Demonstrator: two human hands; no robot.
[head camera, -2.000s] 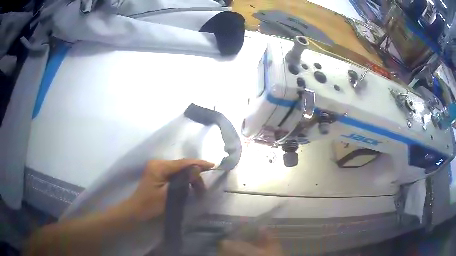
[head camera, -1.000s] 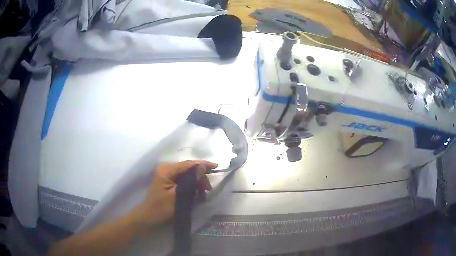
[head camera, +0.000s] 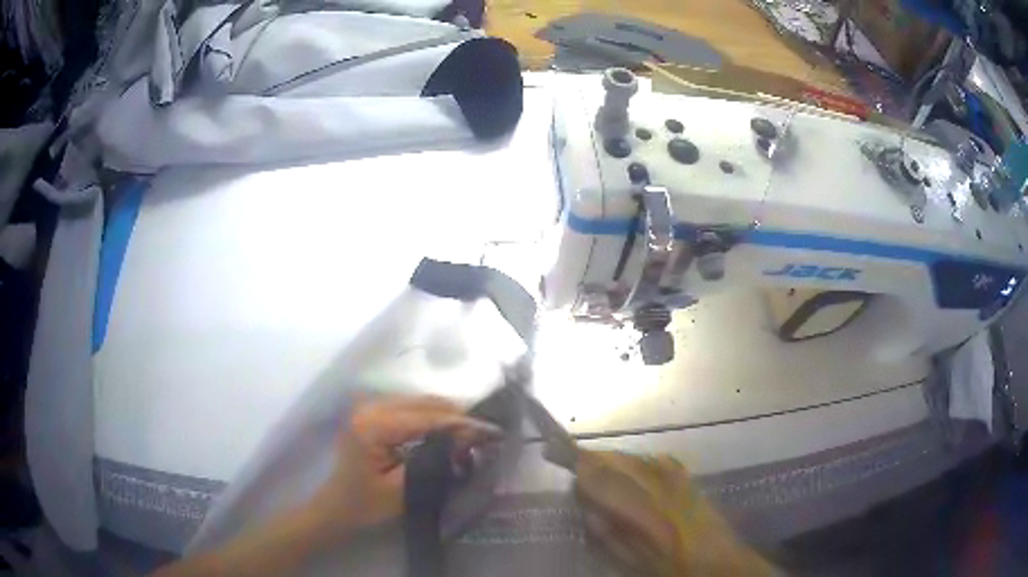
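Observation:
A light grey fabric panel (head camera: 327, 406) lies left of the needle area, with a dark band (head camera: 449, 277) along its curved end. My left hand (head camera: 411, 451) holds the panel edge and the dark band, whose loose length hangs down below my fingers. My right hand (head camera: 631, 502) is blurred at the lower middle, closed around a slim dark tool, likely the thread snips (head camera: 543, 419). The blades point up and left at the band beside my left fingertips. Whether they touch the fabric is not clear.
The white JACK sewing machine (head camera: 721, 225) stands to the right, its lit presser foot area (head camera: 609, 310) beside the panel. Finished-looking grey pieces (head camera: 282, 130) with a dark rounded end lie at the back left. A printed ruler strip (head camera: 169, 490) runs along the front edge.
My right hand, out of view one second ago, has come in from below with the tool up to the band. My left hand and the panel edge sit slightly lower.

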